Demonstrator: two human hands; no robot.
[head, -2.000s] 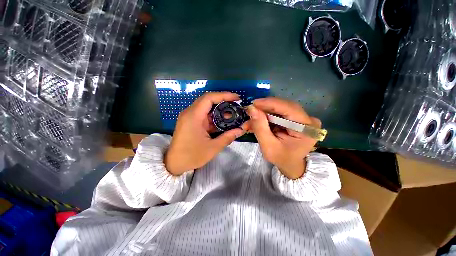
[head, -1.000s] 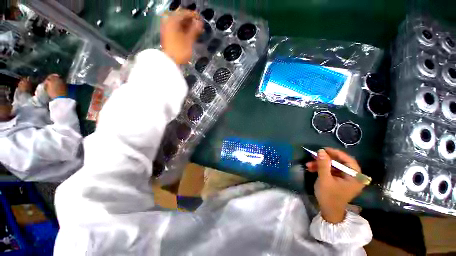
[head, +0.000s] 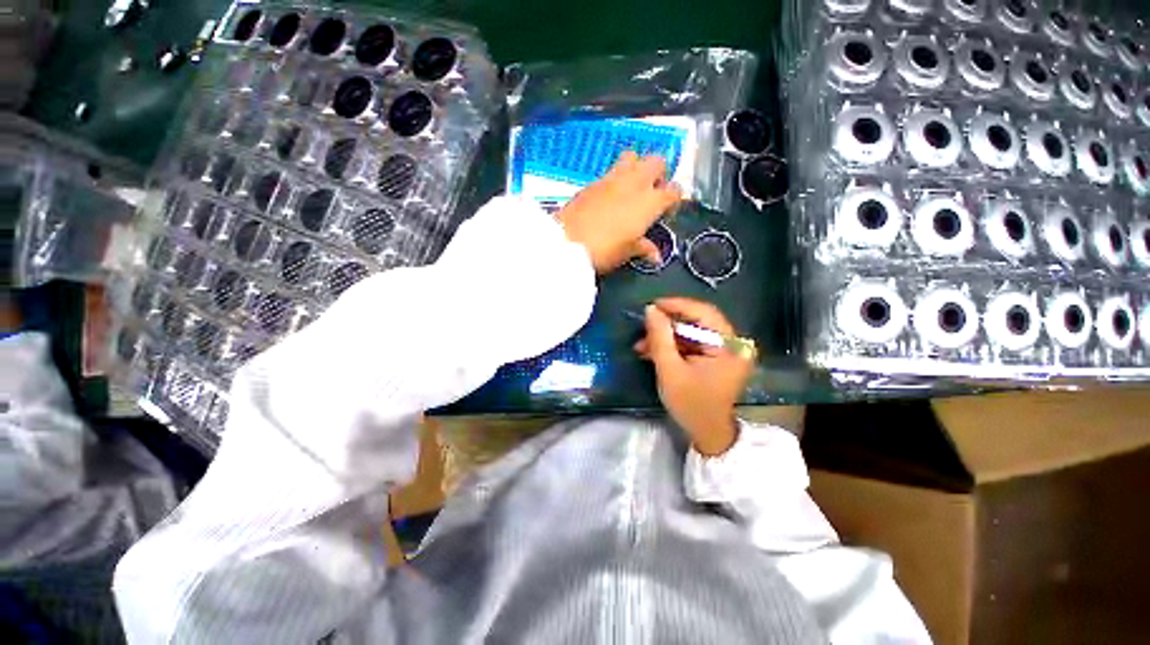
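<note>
My left hand [head: 623,212] reaches over the near edge of the bagged blue sheet [head: 593,145], its fingers at a round black watch case [head: 655,248] that it partly hides; whether it grips the case I cannot tell. A second watch case [head: 713,256] lies just right of it. My right hand [head: 694,365] holds a slim fine-point tool [head: 701,334] with a pale handle and tan back end, its tip pointing left. The bare blue dotted sheet [head: 555,365] lies left of my right hand, partly hidden by my left sleeve.
Two more watch cases [head: 749,131] lie beside the bag. A blister tray with dark round parts [head: 435,158] stands at left, trays of white-ringed parts [head: 940,227] at right. An open cardboard carton [head: 889,517] is at lower right. Another person's sleeve [head: 38,391] shows at the left edge.
My left hand has moved from the tray of black cases to a watch case near the bag. The view has shifted right. My right hand still holds the tool.
</note>
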